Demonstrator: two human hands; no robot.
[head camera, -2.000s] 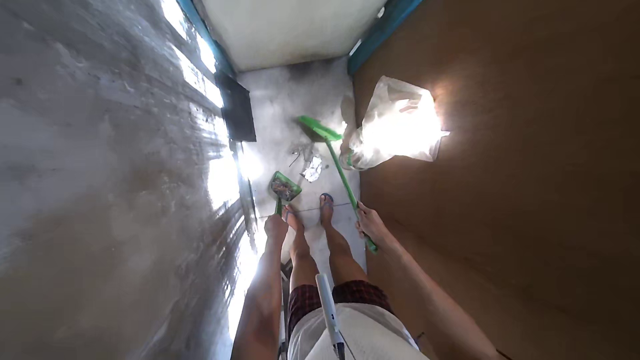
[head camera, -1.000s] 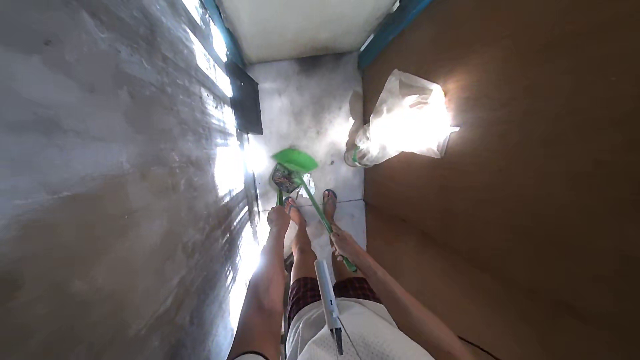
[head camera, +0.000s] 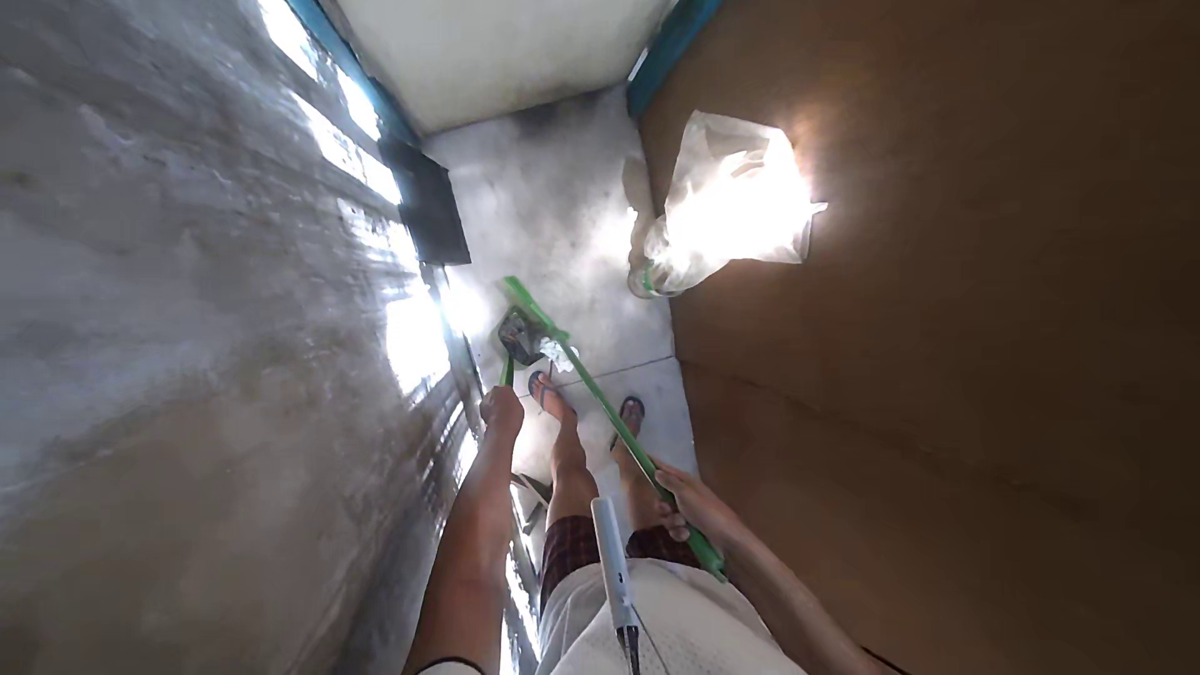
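Note:
My left hand (head camera: 502, 410) is closed around the short green handle of a dustpan (head camera: 518, 339), which lies low at the floor with dark debris in its pan. In my right hand (head camera: 692, 506) is the long green handle of a broom (head camera: 614, 417). The green broom head (head camera: 534, 307) is beside the dustpan, at its upper right side in the view. Crumpled whitish litter (head camera: 560, 354) lies on the floor between the dustpan and the broom handle, just ahead of my feet in flip-flops.
A translucent white plastic bag (head camera: 736, 202), brightly sunlit, is by the brown panel wall (head camera: 937, 281) on the right. A dark flat panel (head camera: 431, 204) stands out from the grey wall (head camera: 216, 309) on the left. A pale door or wall (head camera: 506, 52) closes off the far end.
Two seconds ago the broom head was to the right, away from the dustpan; it swept in toward the pan and now sits beside it. The litter now lies close by the pan.

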